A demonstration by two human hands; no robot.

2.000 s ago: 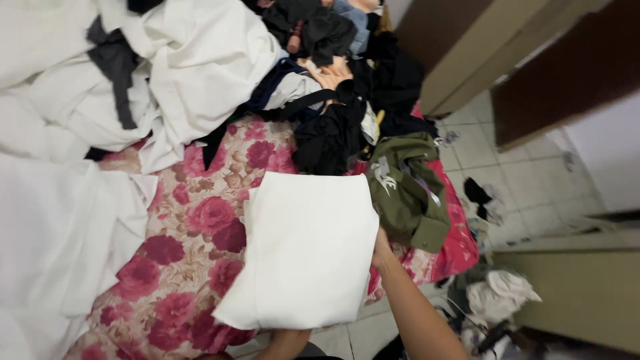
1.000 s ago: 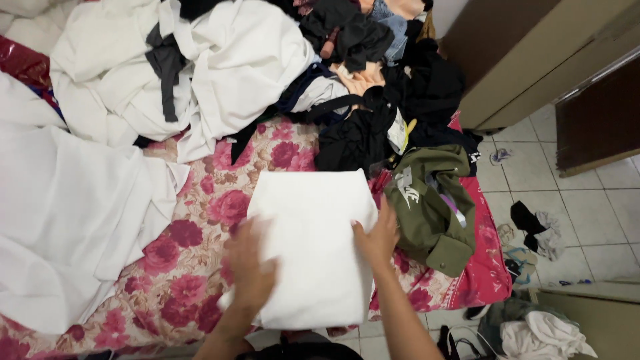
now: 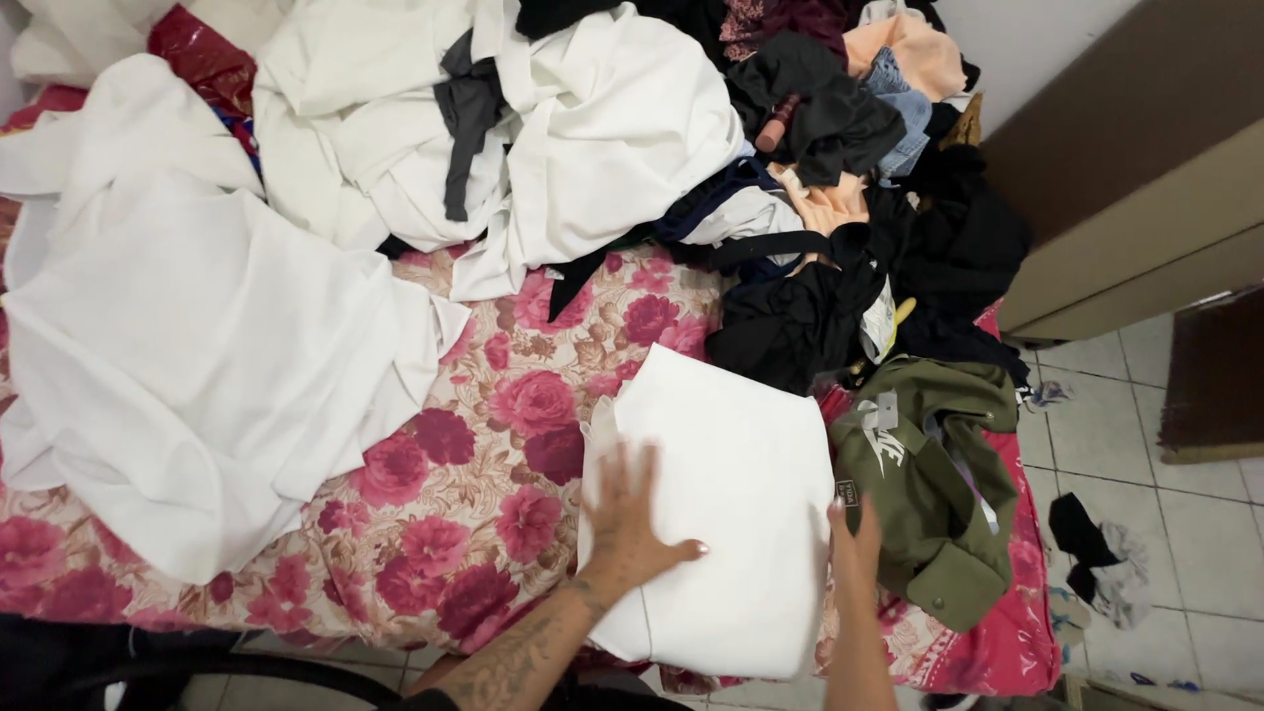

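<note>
A folded white cloth (image 3: 736,513) lies on the bed's floral sheet (image 3: 533,405), close to the near edge. My left hand (image 3: 632,523) rests on its left side, palm down with the fingers apart, slightly blurred. Along the cloth's right edge is my right hand (image 3: 854,533), its fingers touching or just beside the edge; part of that hand is hidden. An olive green Nike garment (image 3: 948,494) lies right next to my right hand. Loose white fabric (image 3: 207,346) spreads over the left of the bed.
Crumpled white fabric (image 3: 612,128) with a dark grey strip (image 3: 469,128) lies at the back. Black garments (image 3: 810,316) and other clothes are heaped at the back right. Beyond the bed's right edge are a tiled floor (image 3: 1126,494) with small cloth items (image 3: 1096,553) and brown furniture (image 3: 1136,148).
The folded cloth now lies turned a little on the sheet. My left hand, under the cloth's near edge two seconds ago, is on top of it. The olive garment still lies to its right.
</note>
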